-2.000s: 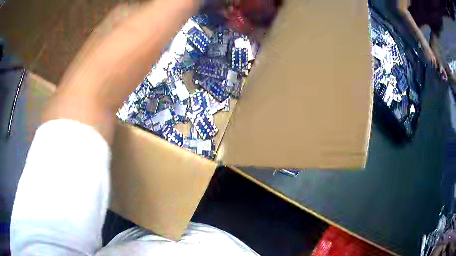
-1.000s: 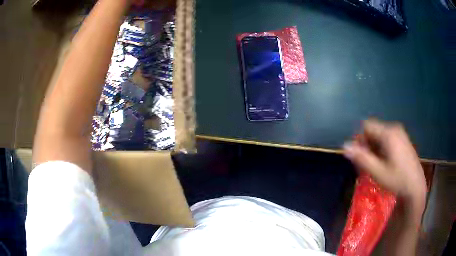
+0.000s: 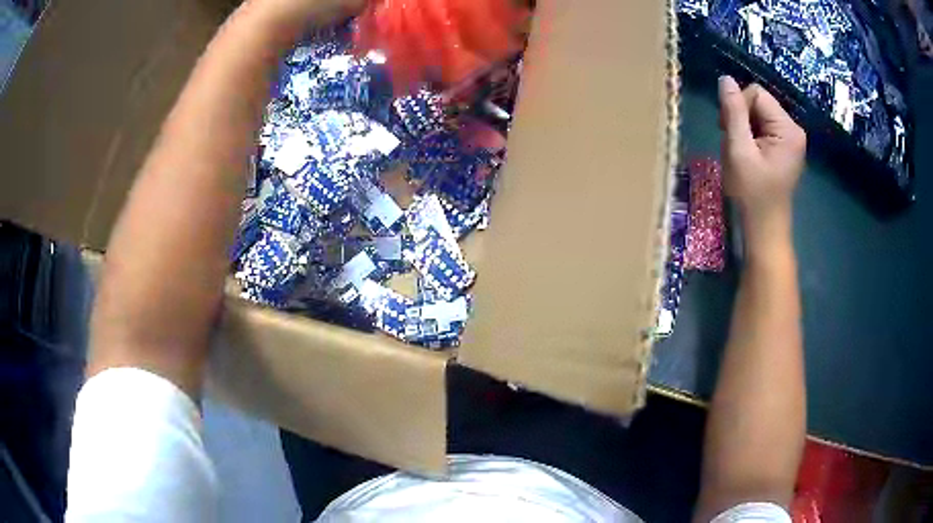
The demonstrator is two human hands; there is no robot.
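Observation:
The open cardboard box (image 3: 573,204) stands in front of me with a loose pile of blue and silver circuit boards (image 3: 440,245) inside. Red bubble bags (image 3: 440,36) show blurred at the far end of the box. My left hand (image 3: 312,8) is at the top edge, beside the red bags; its fingers are cut off or hidden, so its grip is unclear. My right hand (image 3: 762,133) is over the table near the black tray, with curled fingers, a gap between two fingertips and nothing visible in it.
The black tray (image 3: 793,100) at the upper right holds many boards. A phone (image 3: 672,255) and a flat pink-red bubble bag (image 3: 706,215) lie partly behind the box flap. Red plastic (image 3: 824,475) shows below the yellowish table edge (image 3: 870,449).
My right hand has moved from the red bag at the table's near edge up toward the black tray, without the bag. The view has swung back left, and red bags show more clearly in the box.

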